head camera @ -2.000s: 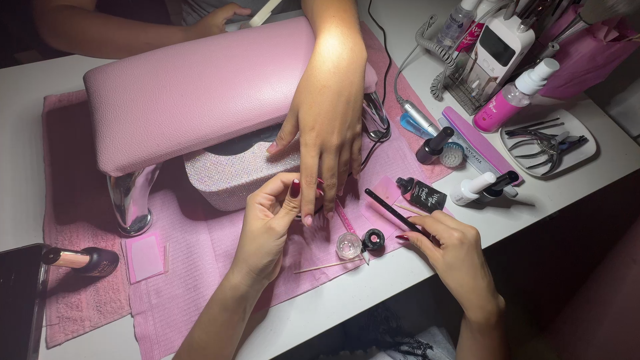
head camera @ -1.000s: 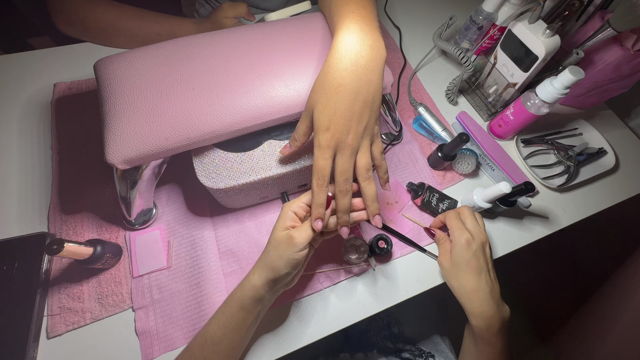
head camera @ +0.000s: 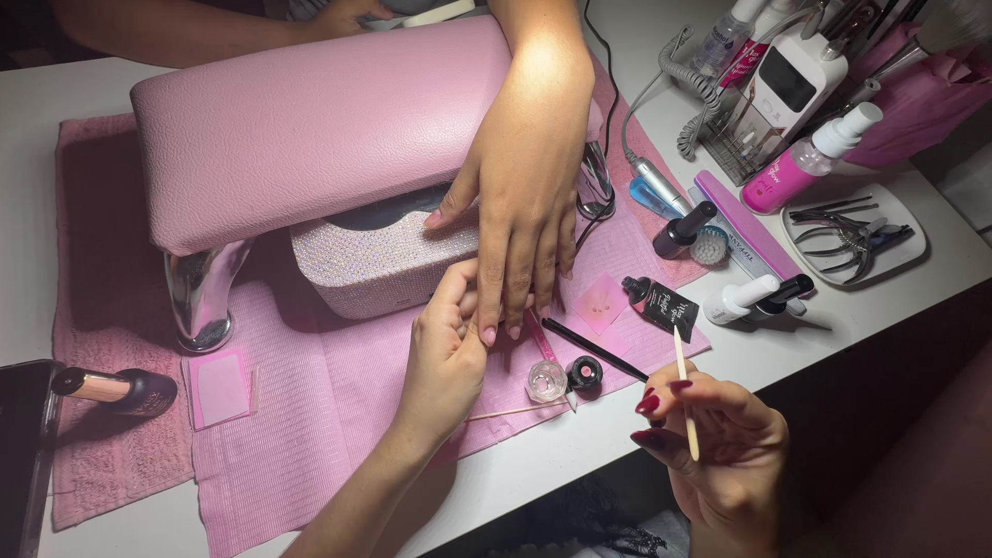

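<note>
My left hand holds the fingertips of the other person's hand, which drapes over the pink padded armrest. Between the dark red-nailed fingers of my right hand is a wooden cuticle stick, raised over the table's front edge. A black-handled brush lies just left of that hand. Near it stand a small faceted glass dish and a black round container. The black gel tube lies behind my right hand.
A glittery nail lamp sits under the armrest. At right are white and black polish bottles, a pink spray bottle, a tray of nippers and a nail drill unit. A dark polish bottle and phone lie at left.
My right hand has turned palm up and lifted the wooden stick. The black brush, in my right hand two seconds ago, now lies on the table.
</note>
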